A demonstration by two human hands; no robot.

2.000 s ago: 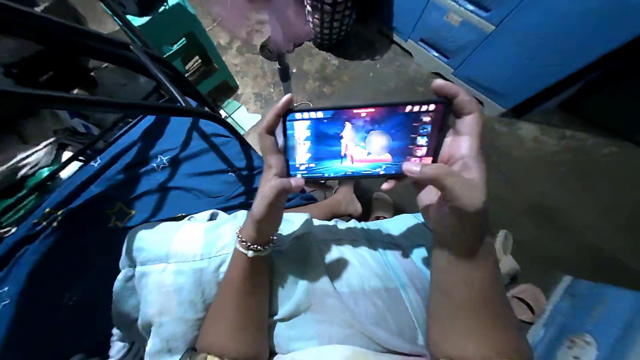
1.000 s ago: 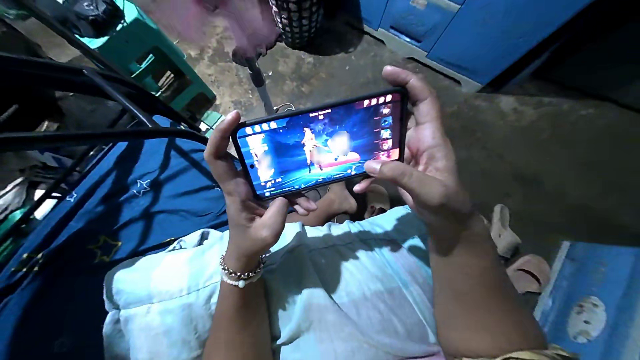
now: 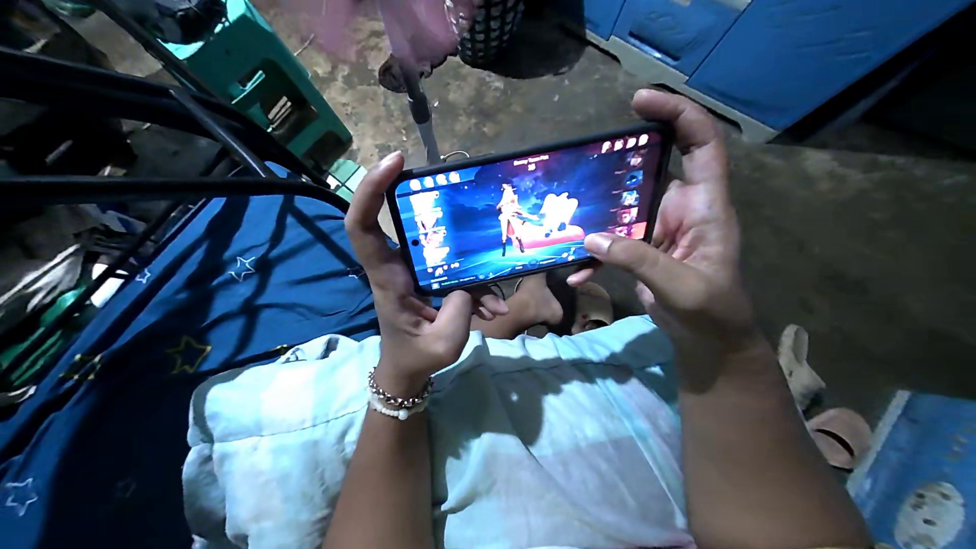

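Observation:
A smartphone in a dark case is held sideways, its lit screen showing a game with a standing figure and a pale shape. My left hand grips its left end, fingers behind and thumb at the lower edge; a chain bracelet and a white bead bracelet circle that wrist. Around the right end is my right hand, index finger at the top corner and thumb over the lower right of the screen. Beneath the forearms, a light blue blanket or cloth covers my lap.
To the left lie dark blue star-patterned fabric and black metal bars. A green plastic stool stands behind them. Blue drawers are at the top right. Sandals lie on the concrete floor, near a blue surface at lower right.
The phone has gone from nearly level to tilted, with its right end higher. My right thumb stays at the lower right of the screen, and both hands keep hold of the phone.

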